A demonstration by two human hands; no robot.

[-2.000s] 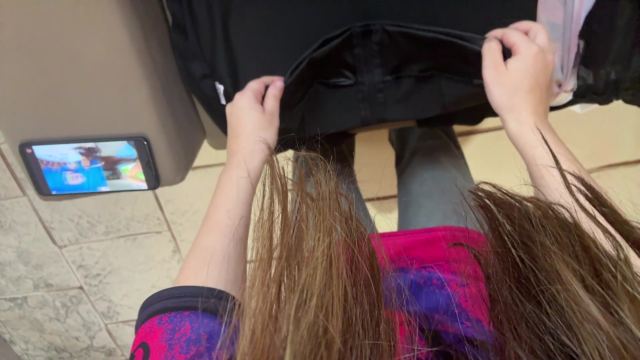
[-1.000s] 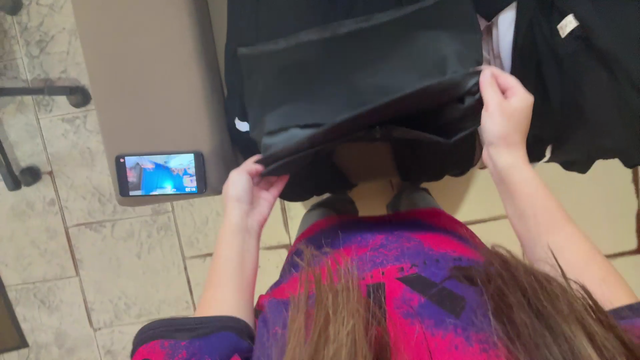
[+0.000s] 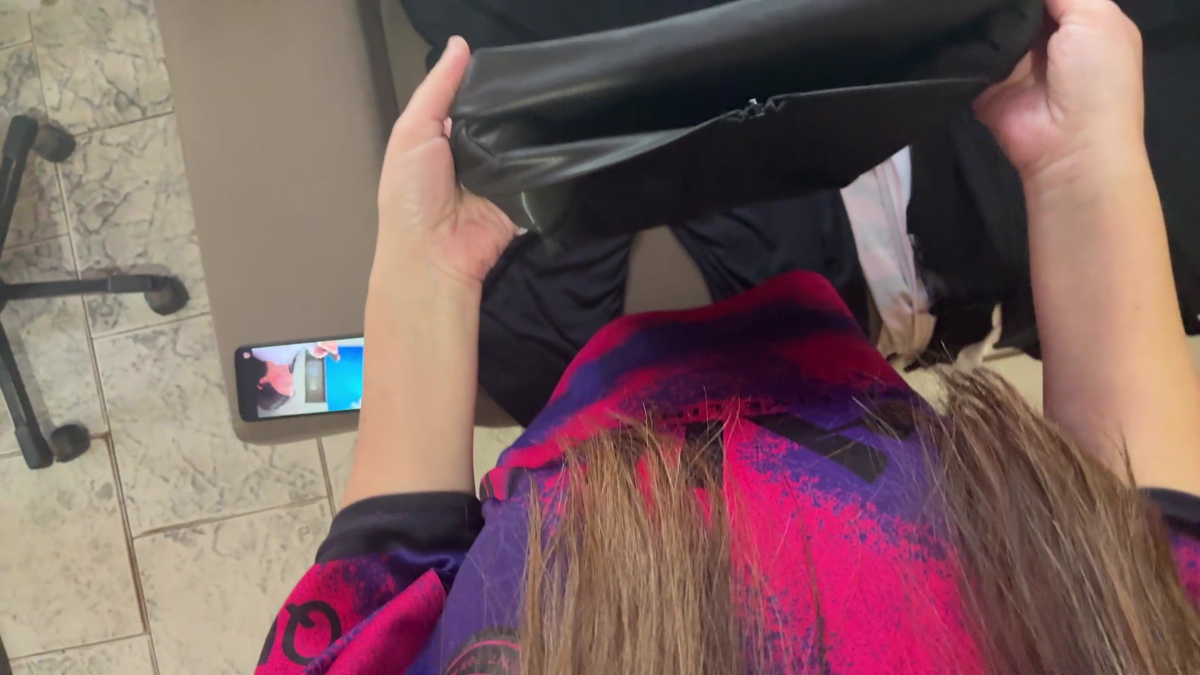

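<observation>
Between my two hands a black garment (image 3: 647, 122) with a smooth, slightly shiny surface is stretched and folded into a band. My left hand (image 3: 436, 178) grips its left end, thumb on top and fingers hidden beneath. My right hand (image 3: 1069, 89) holds the right end near the top edge, its fingers mostly behind the cloth. A fold or seam runs along the front, with a small puckered spot (image 3: 753, 109) near its middle. Other black cloth (image 3: 562, 309) lies below the held piece, and a light, pinkish cloth (image 3: 886, 234) shows between dark fabrics.
A phone (image 3: 300, 378) with a lit screen lies on the brown padded surface (image 3: 281, 187) to the left, partly behind my left forearm. The black wheeled base of a chair (image 3: 84, 286) stands on the tiled floor (image 3: 216, 469). More black fabric (image 3: 1162, 187) is at the right.
The black fabric, spread wide over the surface before, is now raised and folded into a narrower band between my hands. Both hands have moved up in the view.
</observation>
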